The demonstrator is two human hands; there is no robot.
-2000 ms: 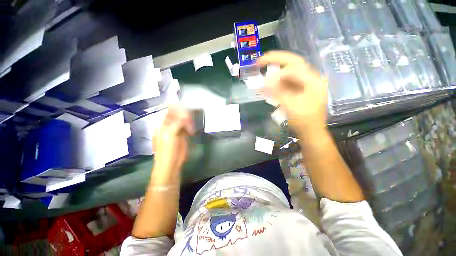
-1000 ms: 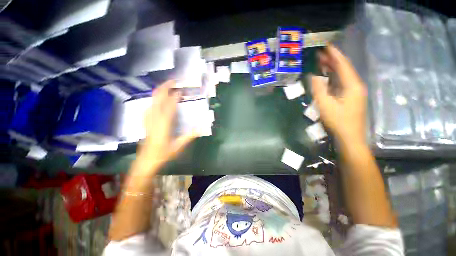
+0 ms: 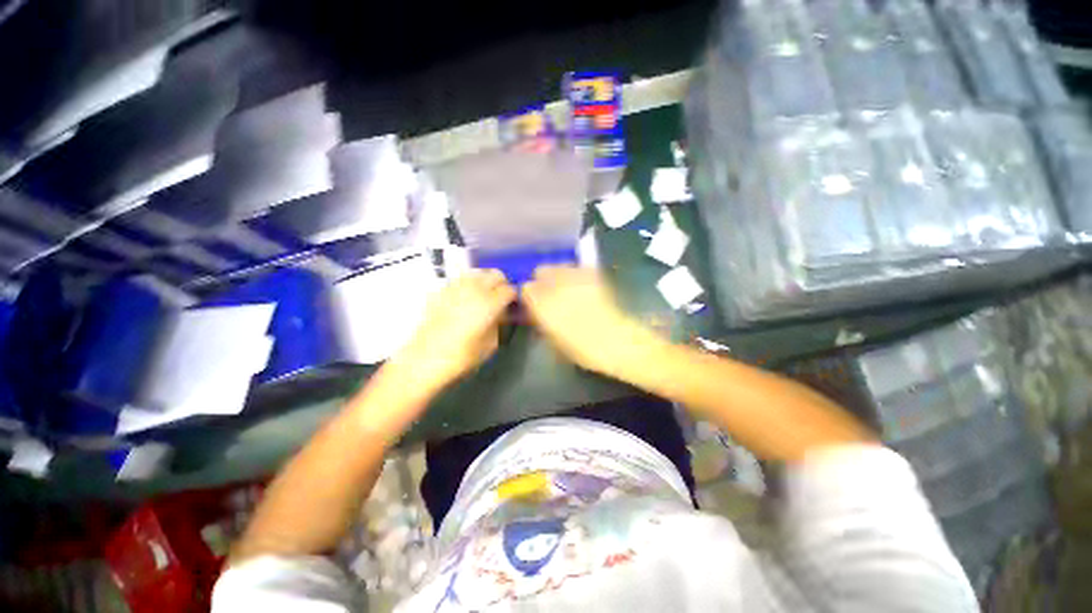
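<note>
An open retail box [image 3: 523, 256] stands in front of me on the green bench, its pale grey lid flap raised away from me and its blue edge facing up. My left hand [image 3: 469, 314] and my right hand [image 3: 577, 314] meet at its near side, fingertips close together on it. The image is blurred, and what lies inside the box is hidden. Two closed finished boxes stand behind it; the right one [image 3: 596, 120] shows clearly, the left one [image 3: 527, 125] is partly covered by the flap.
Open box stock [image 3: 222, 347] with raised white flaps fills the left. Stacked blister trays [image 3: 880, 180] with bagged devices stand at the right. Loose paper scraps [image 3: 679, 287] lie between. A red crate [image 3: 156, 557] is on the floor at lower left, and empty trays [image 3: 946, 395] are at lower right.
My hands were apart a second ago; they have come together at an open box now in the middle. The view has shifted, bringing the tray stack further into the picture.
</note>
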